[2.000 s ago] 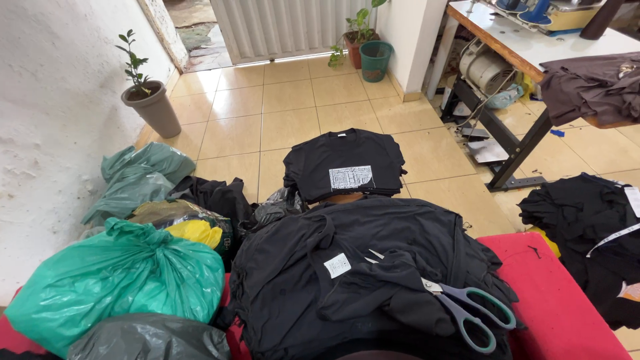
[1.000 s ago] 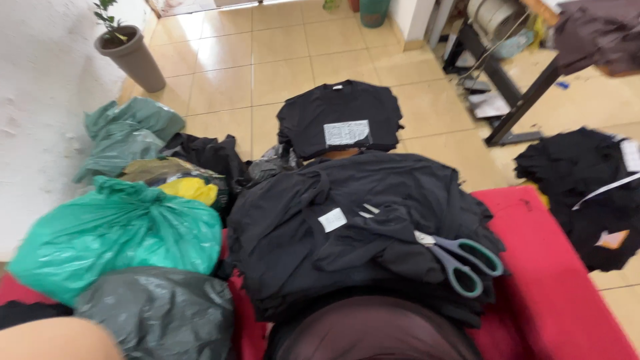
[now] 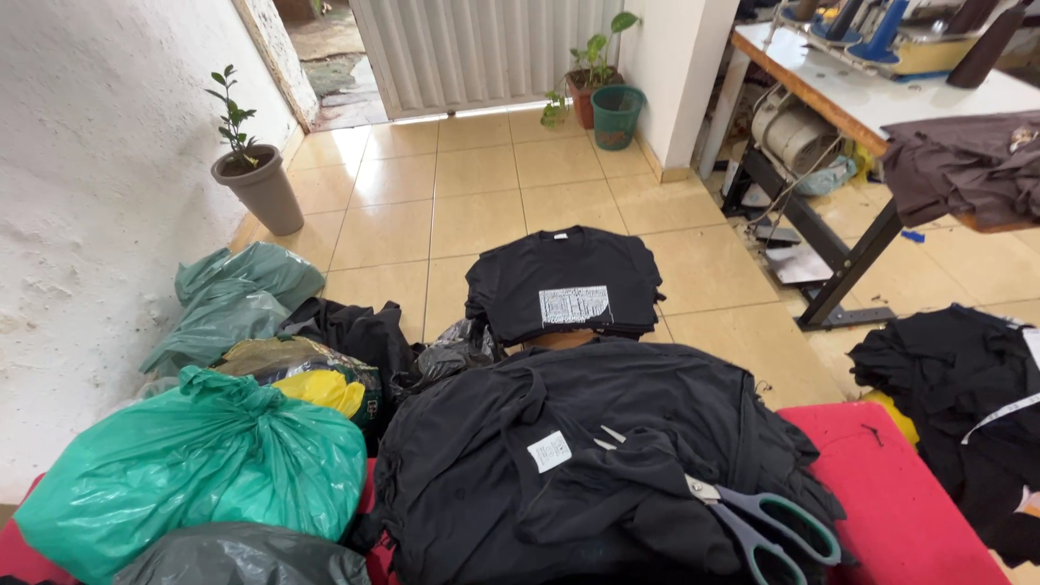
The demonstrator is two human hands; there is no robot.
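Observation:
Neither my left hand nor my right hand is in view. A heap of black T-shirts lies on a red padded seat, with a white care label showing on top. Scissors with grey and teal handles rest on the heap at the right. Their blades are partly covered by black cloth, and only the tips show near the label. Beyond the heap is a stack of black T-shirts; the top one bears a white printed patch.
At the left are a knotted green plastic bag, a dark grey bag and a potted plant by the wall. A sewing table with thread cones stands at the upper right. Black garments lie below it.
The view has tilted up since one second ago. A bare body part at the lower left and a dark rounded form at the bottom, both seen then, are out of view.

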